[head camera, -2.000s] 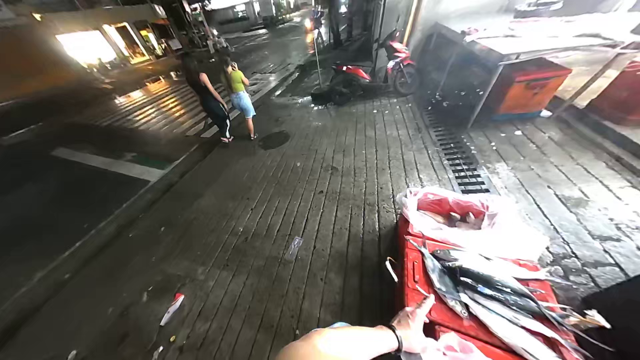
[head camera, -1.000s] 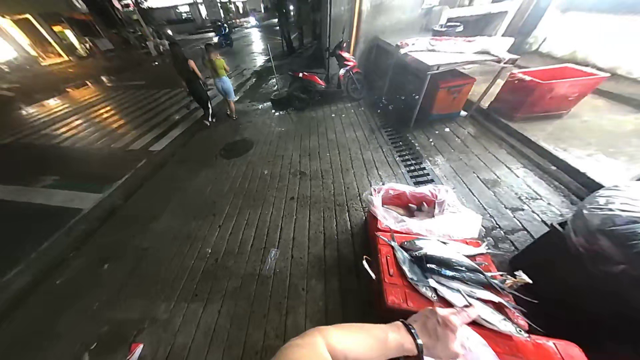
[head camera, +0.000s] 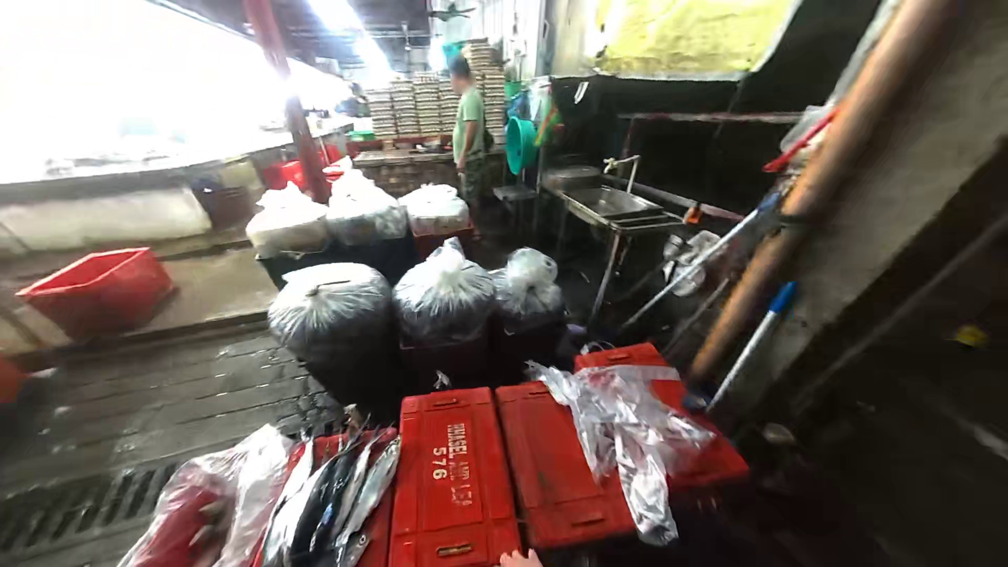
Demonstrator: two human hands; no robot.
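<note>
At the bottom edge, only the fingertips of one hand show, by the near end of a red plastic lid bearing writing; which hand it is and whether it holds anything I cannot tell. Several long silvery fish lie side by side on a red surface left of that lid. Left of the fish is a red container lined with a clear plastic bag. A second red lid on the right has a crumpled clear plastic bag lying over it.
Tied plastic bags bulge from dark bins behind the lids. A red tub stands left, a floor drain grate lower left. A person in a green shirt stands near stacked trays. At right are a metal sink and a leaning blue-tipped pole.
The view has swung far to the right, from the street to the bins and sink. The arm that reached over the fish has left them; only fingertips show at the bottom edge.
</note>
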